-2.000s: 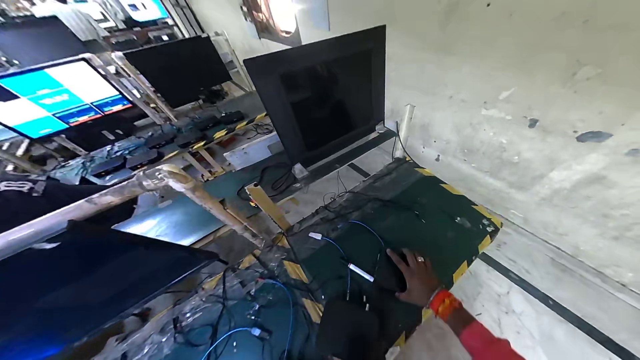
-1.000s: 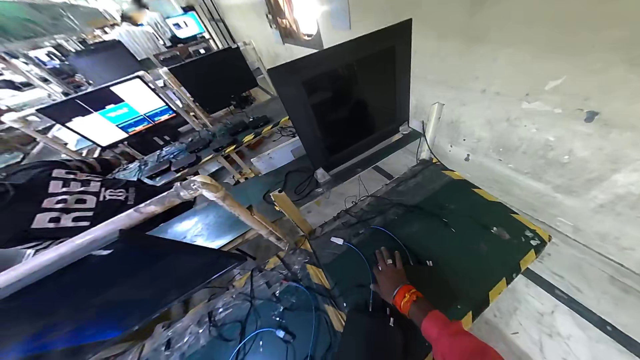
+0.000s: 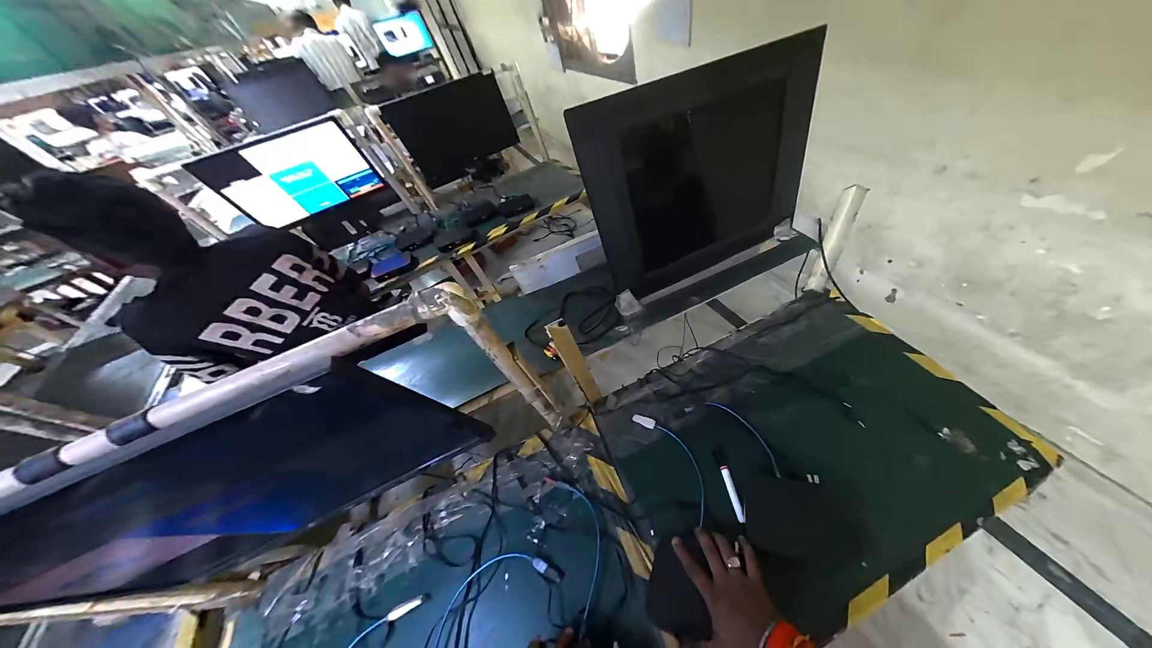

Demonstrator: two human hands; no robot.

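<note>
My right hand [image 3: 727, 585] lies over the right part of a black box-like device [image 3: 670, 594] at the bottom; whether it grips the device does not show. Just beyond it on the green bench mat is a second flat black device [image 3: 796, 517]. A white marker pen [image 3: 732, 493] with a red band lies left of that device. A blue cable with a white plug [image 3: 643, 420] runs toward my right hand. Of my left hand [image 3: 565, 639], only fingertips show at the bottom edge, near blue and black cables; what it holds is hidden.
A dark-screened monitor [image 3: 702, 171] stands behind the bench. Yellow-and-black tape [image 3: 945, 544] edges the mat. A taped pipe [image 3: 297, 360] crosses above another dark screen [image 3: 225, 486] at left. Beyond it is a person in a black printed shirt [image 3: 261, 306]. Loose cables [image 3: 490, 558] cover the lower bench.
My right hand has moved back toward the bottom edge, onto the nearer black device. The marker pen shows again beyond it. The person at left has come further into view.
</note>
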